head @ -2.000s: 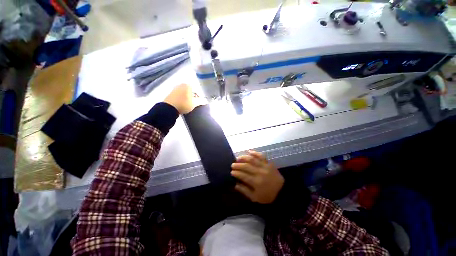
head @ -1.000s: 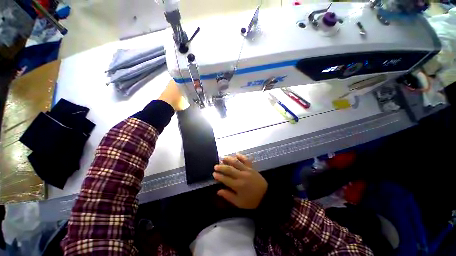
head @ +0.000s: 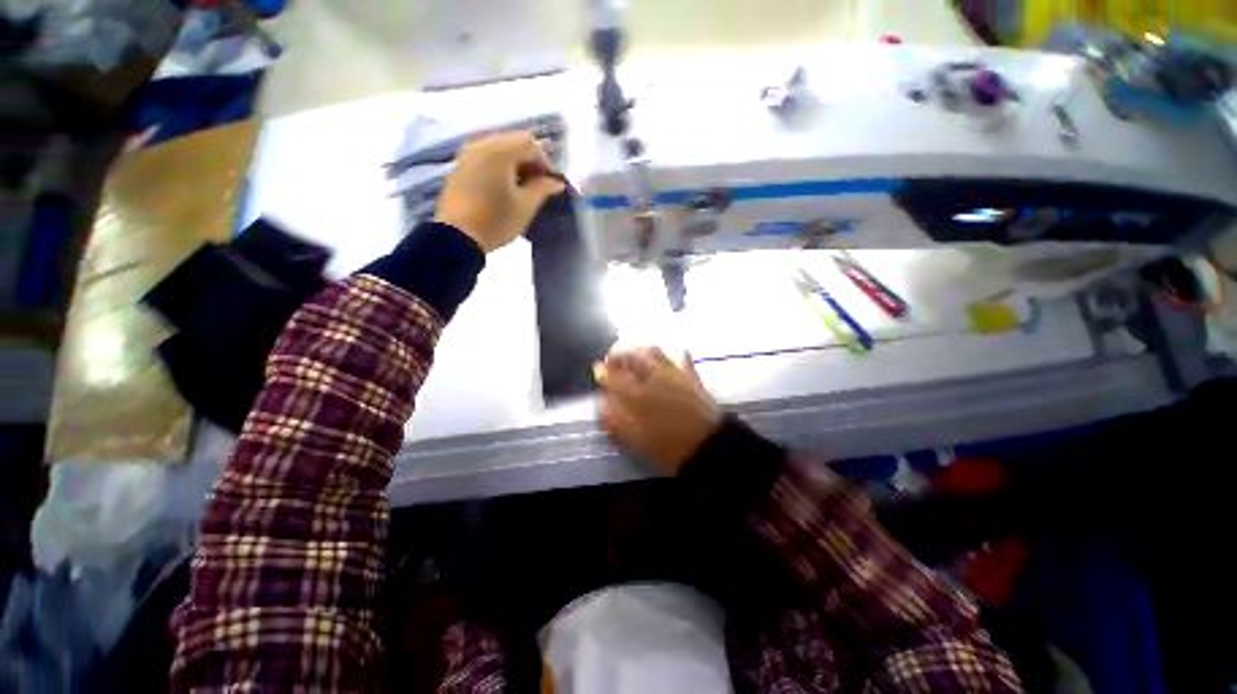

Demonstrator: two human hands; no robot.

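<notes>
A dark fabric strip (head: pixel 563 305) lies lengthwise on the white table, left of the presser foot and needle (head: pixel 674 278). My left hand (head: pixel 495 187) pinches its far end between thumb and fingers and holds that end up slightly. My right hand (head: pixel 654 400) is at the strip's near right corner, with its fingertips on the edge; it is a little blurred. Grey strips (head: pixel 423 152) lie behind my left hand, which partly hides them. A dark pile (head: pixel 233 319) of squarish pieces lies at left, partly covered by my left sleeve.
The lockstitch machine head (head: pixel 800 203) extends to the right. Yellow-blue snips (head: pixel 833 309) and red snips (head: pixel 871 286) lie under the arm, with a yellow tag (head: pixel 993 319) farther right. A brown shiny board (head: pixel 136 298) is at left. The grey table edge (head: pixel 502 461) runs along the front.
My left hand has come from beside the needle to the strip's far end, lifting it. The strip and my right hand have moved farther from the front edge. The view has shifted.
</notes>
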